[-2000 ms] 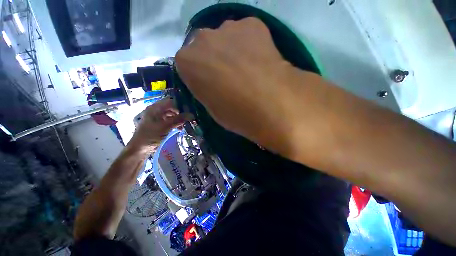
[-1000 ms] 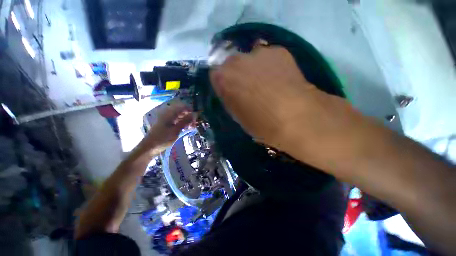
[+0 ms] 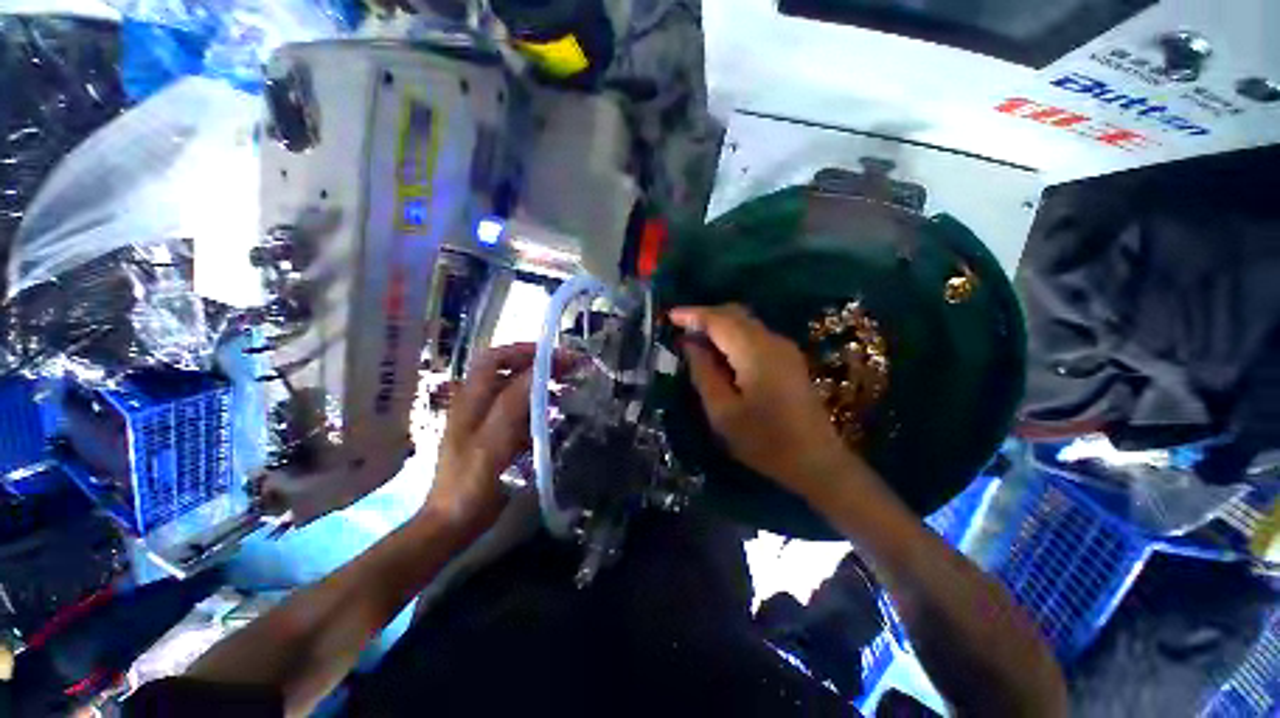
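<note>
The wide dark green bowl feeder (image 3: pixel 983 365) is right of centre, with copper-gold buttons (image 3: pixel 849 368) heaped in it. My right hand (image 3: pixel 751 393) reaches over the bowl's left rim, fingertips bunched together beside the feeding mechanism; whether they hold a button is hidden. The feeding mechanism (image 3: pixel 604 407) is a cluster of silver parts with a whitish curved air hose (image 3: pixel 545 407) over it. My left hand (image 3: pixel 491 428) is at the mechanism's left side, fingers bent, fingertips partly hidden behind the hose. The grey-white sewing machine head (image 3: pixel 379 281) stands left of my left hand.
A white panel (image 3: pixel 898 56) with a dark screen is behind the bowl. Blue crates stand at the lower right (image 3: pixel 1067 561) and far left (image 3: pixel 176 449). Clear plastic (image 3: pixel 127 197) lies at the upper left. Dark cloth (image 3: pixel 1144 309) is at the right.
The view has turned, now showing the machine head and bowl from above. My right hand has moved from over the bowl to its left rim. My left hand remains near the mechanism.
</note>
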